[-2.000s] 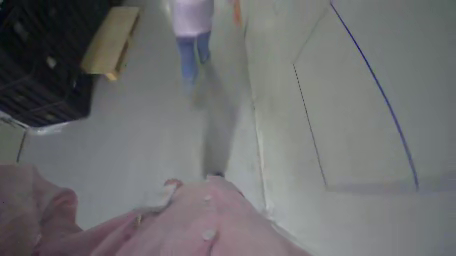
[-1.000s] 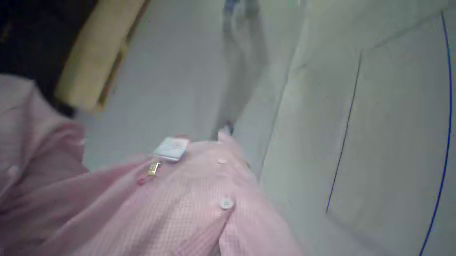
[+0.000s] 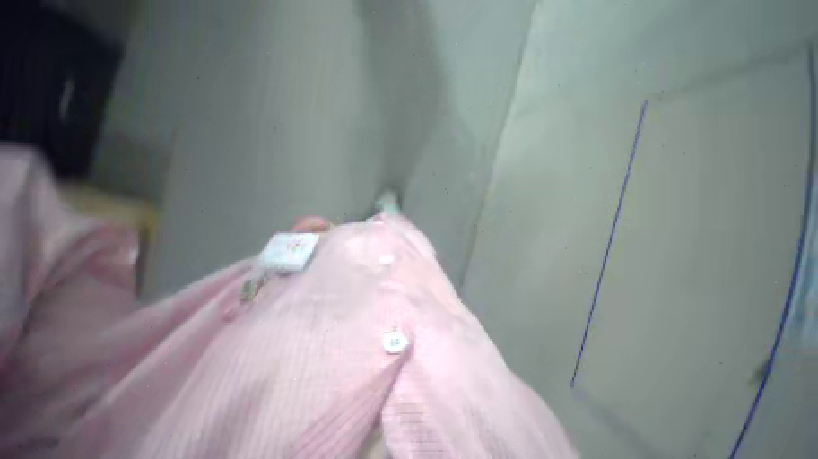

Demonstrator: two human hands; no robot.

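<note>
No work object shows in front of me. My pink checked smock (image 3: 296,359) fills the lower part of the view, with white buttons down its front. A white badge (image 3: 289,252) hangs on it from a small metal clip. A small reddish-pink shape (image 3: 312,224) shows just behind the badge; it is too blurred to tell what it is. A pink sleeve (image 3: 63,260) is at the left edge, and no hand shows at its end. Neither my left hand nor my right hand can be made out.
Grey floor (image 3: 260,116) lies ahead, with a dark shadow on it. A blurred black stack (image 3: 54,90) stands at the upper left. A piece of pale wood (image 3: 112,208) shows beside my sleeve. A pale surface (image 3: 709,224) with thin dark and blue lines is at the right.
The person walking ahead has left the view. The wooden pallet and black crates have shifted down and left past me. A pale blue patch has appeared at the right edge.
</note>
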